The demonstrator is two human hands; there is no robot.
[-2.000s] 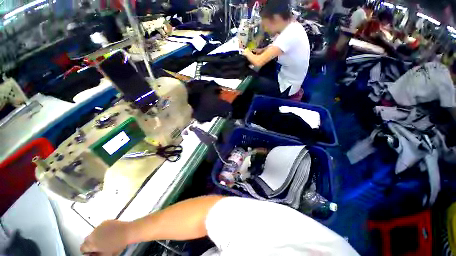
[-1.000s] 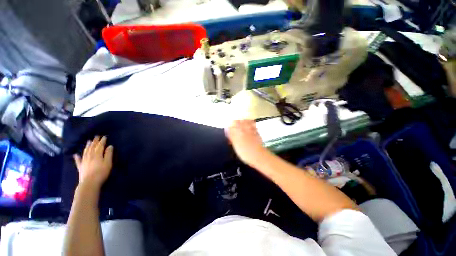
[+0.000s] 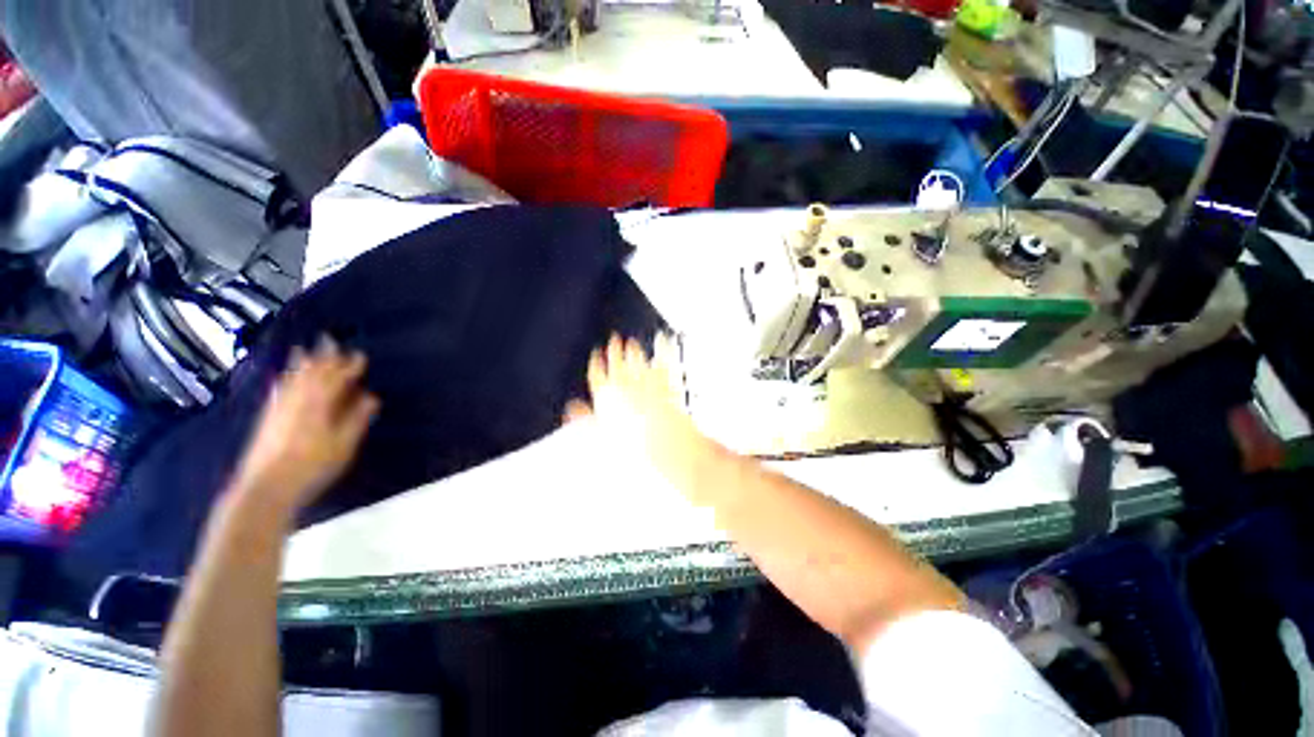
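A dark fabric panel (image 3: pixel 476 310) lies across the white tabletop left of the sewing machine (image 3: pixel 994 288) and hangs over the table's left end. My left hand (image 3: pixel 310 418) lies on its left part, fingers spread, slightly blurred. My right hand (image 3: pixel 627 386) lies at its right edge, fingertips on the cloth, left of the machine head. Neither hand visibly grips the cloth. Scissors with black handles (image 3: pixel 973 441) lie right of the needle area.
A red plastic basket (image 3: pixel 577 141) stands behind the table. Grey and white panels (image 3: pixel 173 274) are heaped at the left. A blue basket (image 3: pixel 65 446) is at far left. A white roll (image 3: pixel 1078 436) with a hanging dark strip is at the right edge; a blue crate (image 3: pixel 1153 605) is below.
The dark panel has moved from over my lap and the front edge to farther back on the tabletop. Both hands have moved with it. The view has turned, so the machine appears farther right.
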